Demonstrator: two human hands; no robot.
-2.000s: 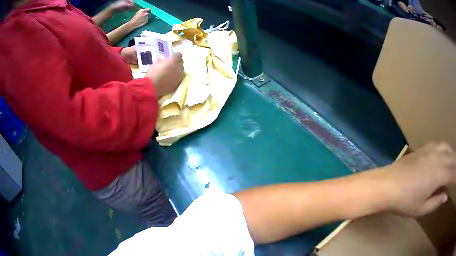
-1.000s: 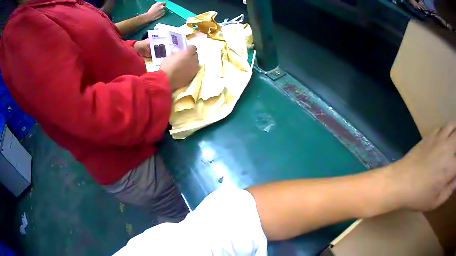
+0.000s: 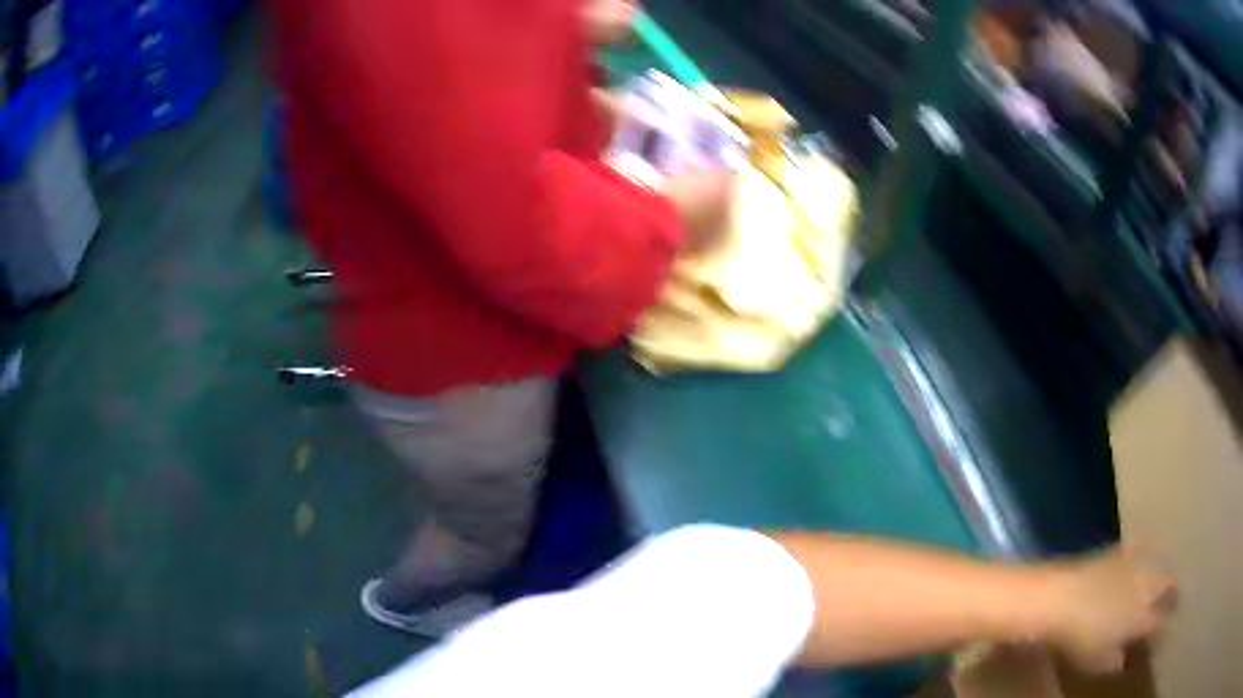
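A brown cardboard mailer box (image 3: 1186, 477) is at the right edge, cut off by the picture, with a tall tan flap standing up. My left hand (image 3: 1111, 607) is at the box, below and left of this flap, with bent fingers closed on the cardboard. The frame is blurred, so the exact finger hold is unclear. My left arm, in a white sleeve, reaches across the green bench from the bottom. My right hand is out of the picture. The inside of the box is mostly hidden or cut off.
A person in red (image 3: 464, 191) stands at the green bench (image 3: 763, 464), holding white printed cards (image 3: 668, 137) over crumpled yellow paper (image 3: 763, 259). A metal rail and a dark conveyor run beyond the bench. Blue crates (image 3: 143, 68) and a pale carton (image 3: 52, 205) are at upper left.
The view has swung left, so the person in red and the bench appear further right, with more floor showing. The box and my left hand appear lower; the hand stays at the box.
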